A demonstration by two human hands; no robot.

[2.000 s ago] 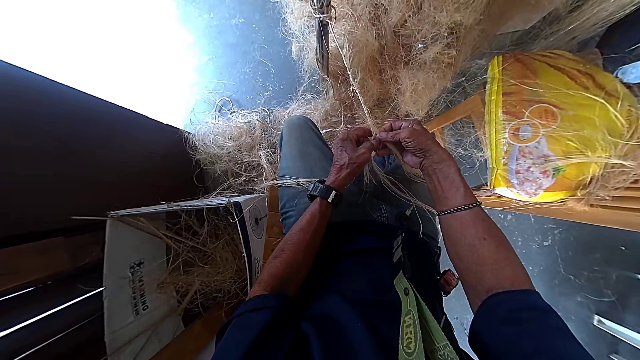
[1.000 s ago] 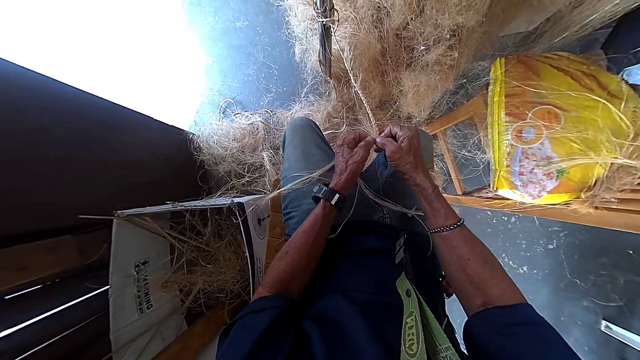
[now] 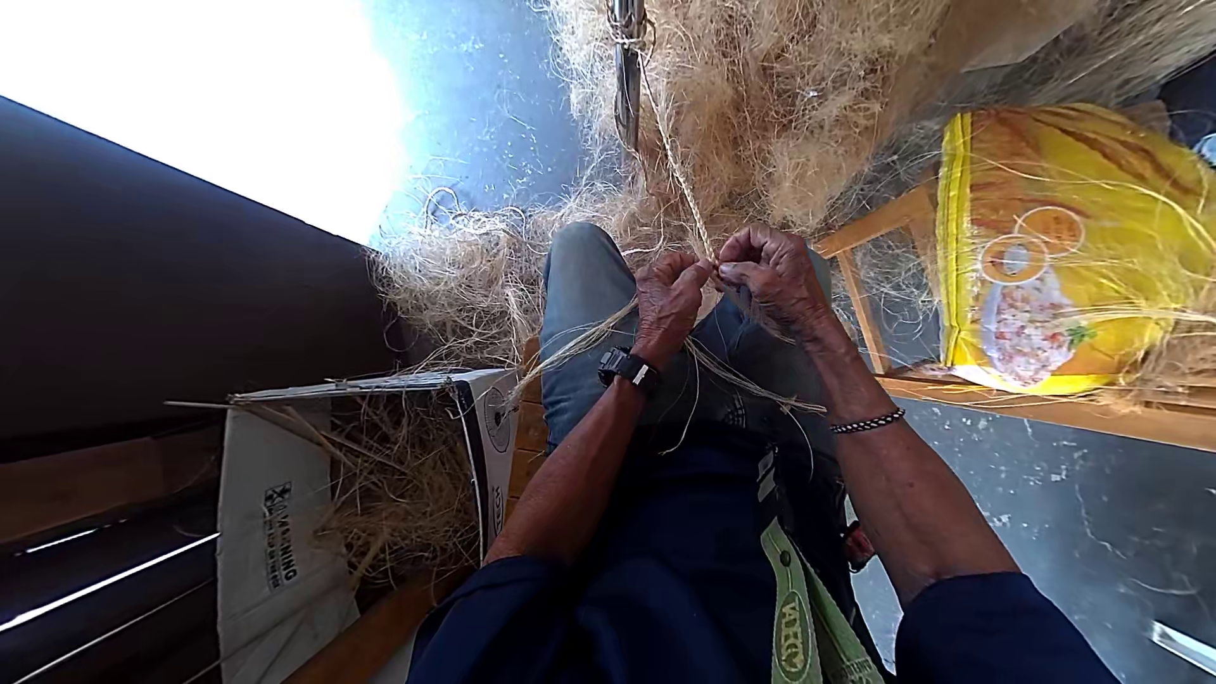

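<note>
A braided cord of pale plant fibre (image 3: 683, 180) runs down from a metal post (image 3: 627, 76) at the top to my hands above my lap. My left hand (image 3: 671, 296), below a black wristwatch, pinches the fibre at the cord's lower end. Close beside it, almost touching, my right hand (image 3: 771, 275) grips strands between thumb and fingers. One loose bundle of fibres (image 3: 579, 344) passes left across my thigh. Another loose bundle (image 3: 746, 385) hangs below my hands and trails to the right. The exact crossing of the strands is hidden by my fingertips.
A heap of tangled fibre (image 3: 760, 104) lies in front, spreading left over the floor. At the lower left stands a cardboard box (image 3: 285, 532) with more fibre inside. A yellow printed bag (image 3: 1121, 247) rests on a wooden bench or frame (image 3: 1054, 407) at the right.
My hands stay together at the cord's lower end, with the fingers rearranged. The loose strands below them lie differently, and my right forearm has shifted a little.
</note>
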